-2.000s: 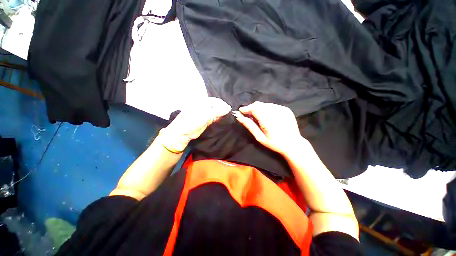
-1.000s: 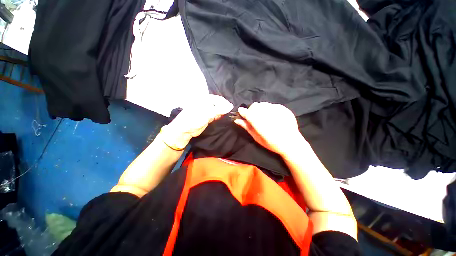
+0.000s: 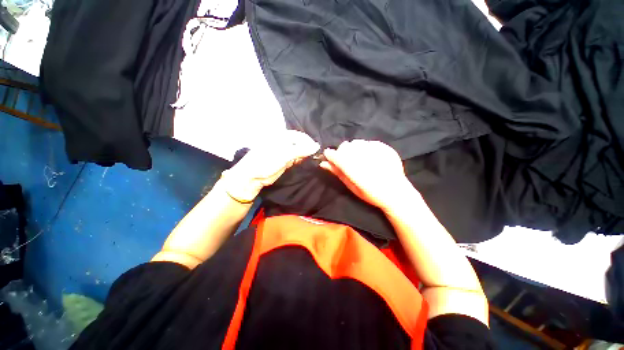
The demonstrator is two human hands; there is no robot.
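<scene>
A black garment (image 3: 362, 89) lies spread over the white table, and its near part hangs over the table edge towards my lap. My left hand (image 3: 277, 160) pinches the garment near its front, fingertips together. My right hand (image 3: 366, 167) is just to the right, its fingertips also pinched at the cloth, a small gap from the left fingertips. A tiny light detail shows between the fingertips, too small to make out. Any tool in the right hand is hidden. Both hands are bare.
The white table (image 3: 219, 96) shows between garments. A folded black garment stack (image 3: 102, 82) overhangs its left edge, beside a thin black and white strap (image 3: 181, 68). A crumpled black pile (image 3: 581, 116) lies right. A red-orange apron (image 3: 335, 249) covers my front. The floor (image 3: 109, 212) is blue.
The small light detail between the fingertips looks slightly different, and the right fingertips have shifted very slightly. The hands and the garment otherwise stay in nearly the same place.
</scene>
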